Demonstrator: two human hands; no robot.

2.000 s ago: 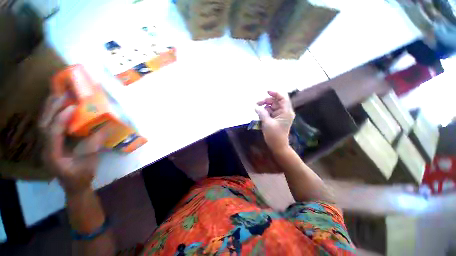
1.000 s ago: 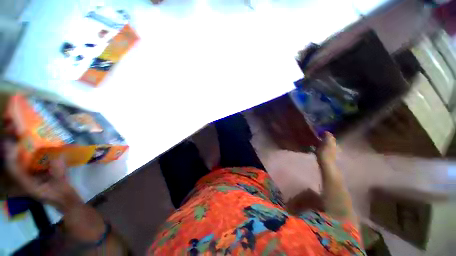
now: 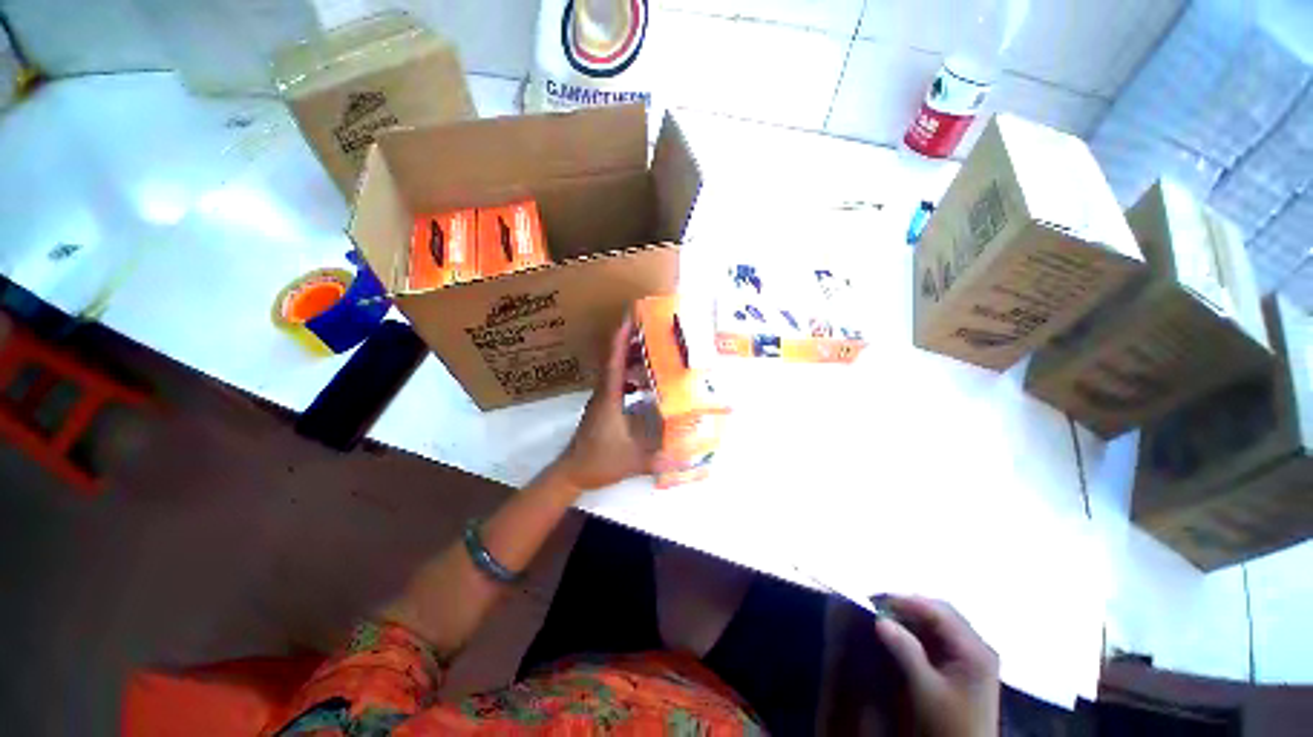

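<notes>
My left hand (image 3: 611, 429) holds an orange retail box (image 3: 683, 396) upright above the table, just in front of the open shipping carton (image 3: 504, 346). The dark hang slot shows near its top. My right hand (image 3: 939, 655) is at the table's front edge at the lower right, fingers curled, with a small dark thing (image 3: 883, 606) at the fingertips; its shape is mostly hidden. Two orange boxes (image 3: 478, 242) stand in the left part of the open carton. Another retail box (image 3: 789, 317) lies on the white table (image 3: 922, 475) behind my left hand, its white face up.
A tape dispenser (image 3: 331, 305) and a black smartphone (image 3: 363, 385) lie left of the open carton. A closed carton (image 3: 377, 108) stands behind it. Three brown cartons (image 3: 1015, 245) stand at the right. A bottle with a red label (image 3: 943, 123) is at the back. An orange stool (image 3: 65, 410) is at left.
The view has swung left and up, bringing the open carton into sight. My left hand still holds the retail box, now upright. My right hand has moved from the floor carton to the table edge.
</notes>
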